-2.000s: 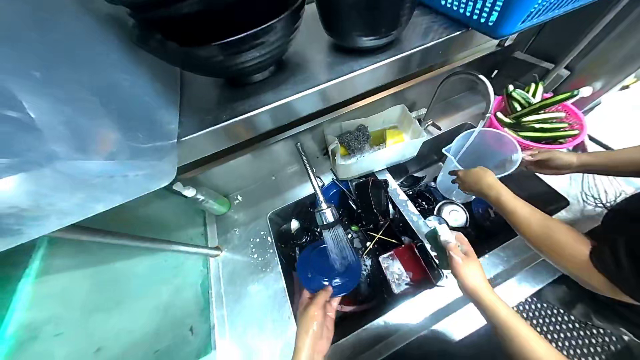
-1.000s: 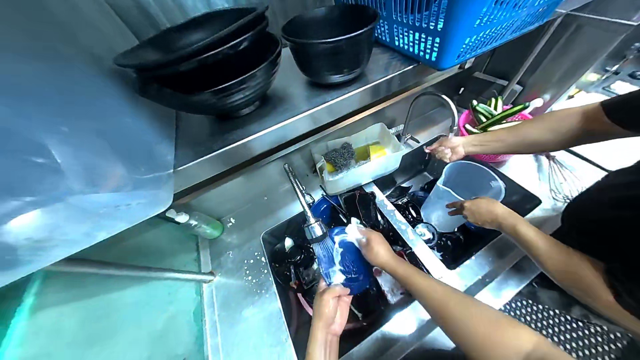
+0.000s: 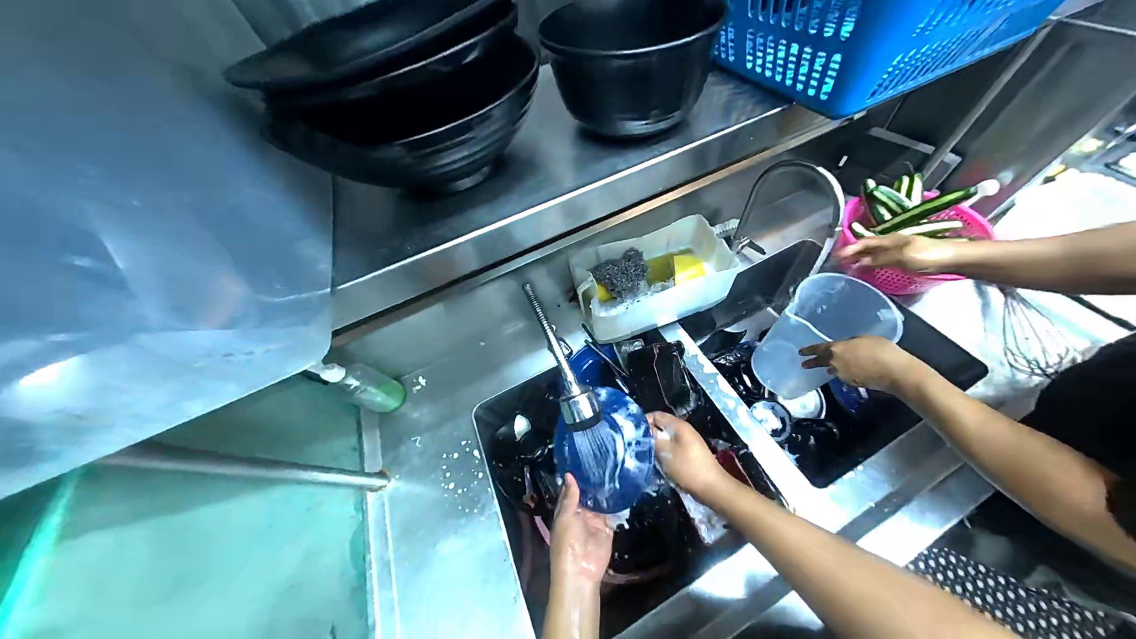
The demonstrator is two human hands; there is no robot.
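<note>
A blue plate (image 3: pixel 606 453) is tilted under the spray from a faucet head (image 3: pixel 580 408), above the left sink basin. My left hand (image 3: pixel 581 537) grips its lower edge, thumb along the rim. At its right edge my right hand (image 3: pixel 682 451) holds the rim; whether a cloth or sponge is in that hand is hidden. Soapy water runs over the plate's face. Beneath it, the left basin (image 3: pixel 497 444) holds dark dishes and utensils, among them a black container (image 3: pixel 661 377). A plastic caddy (image 3: pixel 661 311) with a steel scourer (image 3: pixel 621 273) and yellow sponge (image 3: pixel 688 268) stands behind the divider.
At the right basin, a co-worker's hand (image 3: pixel 856 362) holds a clear plastic pitcher (image 3: pixel 830 328); the other (image 3: pixel 901 253) is by a pink basket (image 3: pixel 976 222) of cucumbers. Black bowls (image 3: pixel 417 142) and a blue crate (image 3: pixel 852 53) stand on the shelf; a bottle (image 3: pixel 368 388) lies left.
The white cloth-like thing seen in my right hand a second ago no longer shows there. The co-worker's far hand has moved from the pitcher to the pink basket.
</note>
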